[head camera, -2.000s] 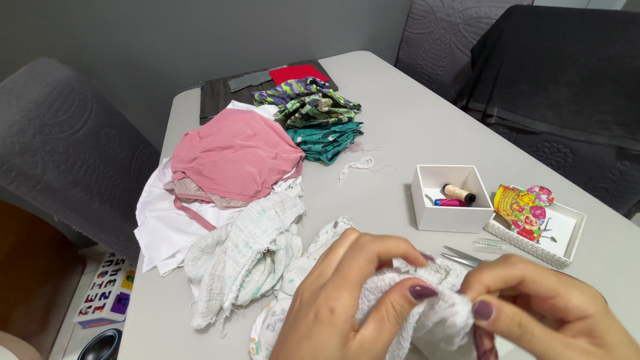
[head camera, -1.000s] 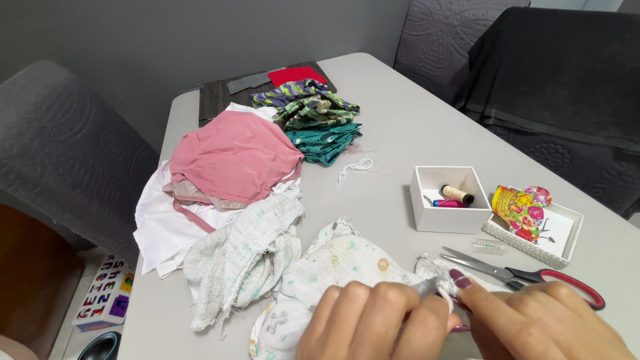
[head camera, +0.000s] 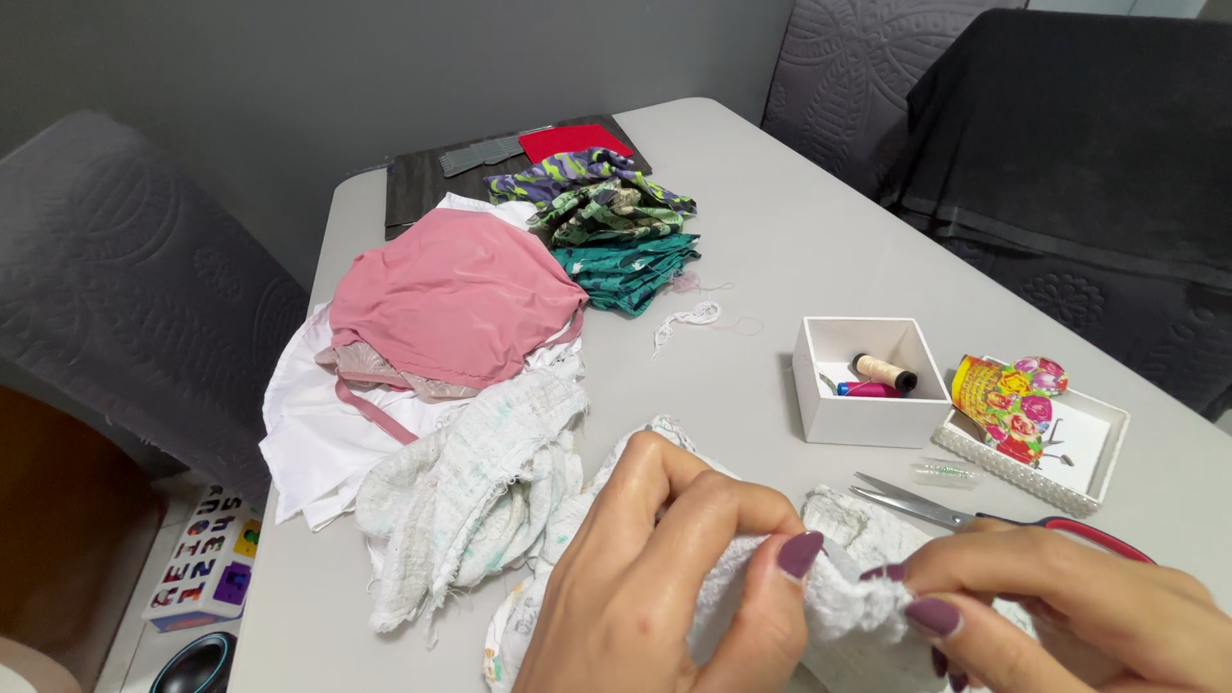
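At the bottom centre my left hand (head camera: 683, 577) grips a white printed cloth (head camera: 847, 587) between thumb and fingers. My right hand (head camera: 1059, 602) pinches the gathered edge of this cloth just to the right. No needle can be made out. Scissors (head camera: 924, 505) with red and black handles lie open behind my right hand, which partly hides them. A white box (head camera: 866, 423) holds a cream thread spool (head camera: 884, 372) and a magenta one (head camera: 868, 390). Beside it, a white lid (head camera: 1097, 452) holds a floral-printed card (head camera: 1011, 409).
Left of my hands lie a frayed white cloth (head camera: 472, 491) and a pink garment (head camera: 462, 298) over white fabric. Folded patterned fabrics (head camera: 616, 212) and a red piece (head camera: 577, 142) are farther back. Loose white thread (head camera: 688, 318) lies mid-table. Covered chairs (head camera: 125, 289) flank the grey table.
My left hand has risen from its lower position one second ago, and the gathered edge now shows between both hands. The scissors, mostly hidden two seconds ago, show more now.
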